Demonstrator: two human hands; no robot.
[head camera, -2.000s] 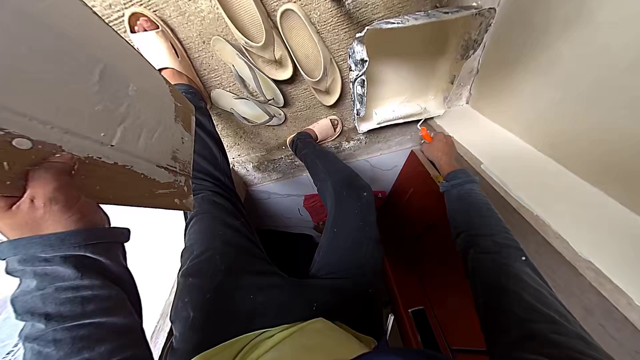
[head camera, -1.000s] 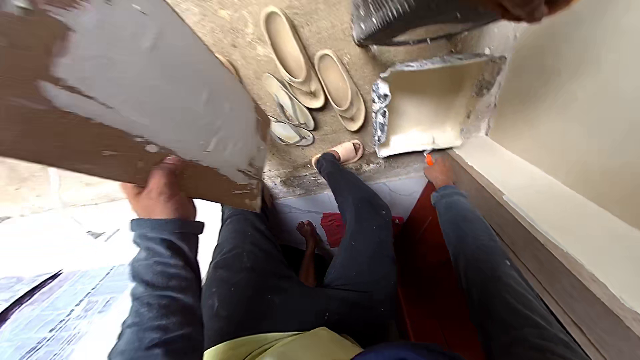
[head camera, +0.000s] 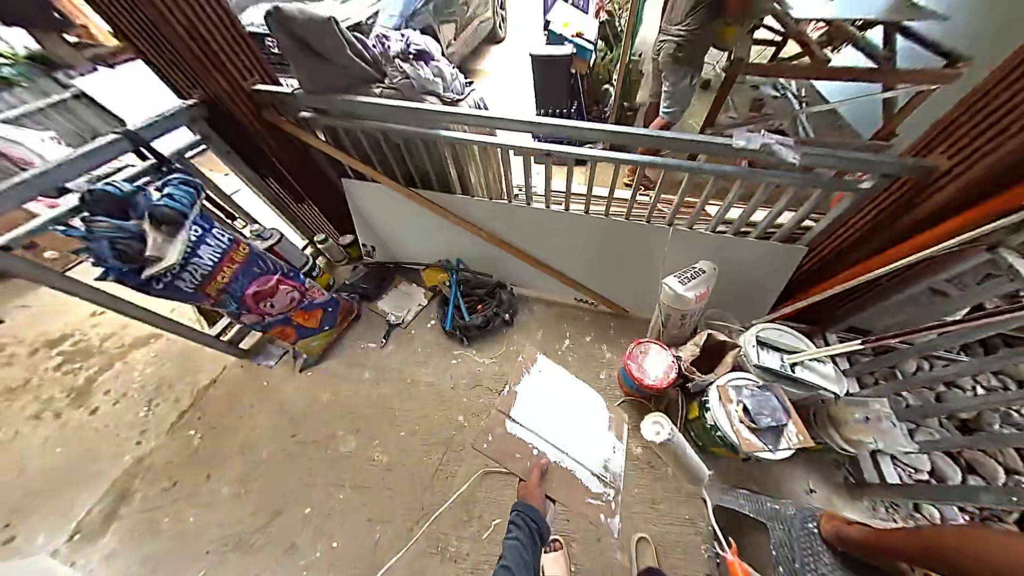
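My left hand (head camera: 534, 486) grips the near edge of a thin brown board (head camera: 552, 432) coated with white paint or filler. The board is tilted over the concrete floor, near the bottom middle. To its right is a paint roller (head camera: 678, 453) with a white cover and a bent wire frame. The orange handle (head camera: 734, 560) of the roller runs down to the bottom edge. My right hand is out of view, so its hold on the handle cannot be seen.
Paint buckets (head camera: 650, 366) and an upright bag (head camera: 684, 300) stand right of the board. A metal railing (head camera: 560, 132) crosses ahead. A printed sack (head camera: 264, 288) hangs at left, near tools (head camera: 456, 300). Another person's bare limb (head camera: 904, 544) reaches in at lower right.
The view has swung from the doorway and shoes to the railed concrete area. My left hand still holds the coated board. The roller cover now shows, while my right hand has left view.
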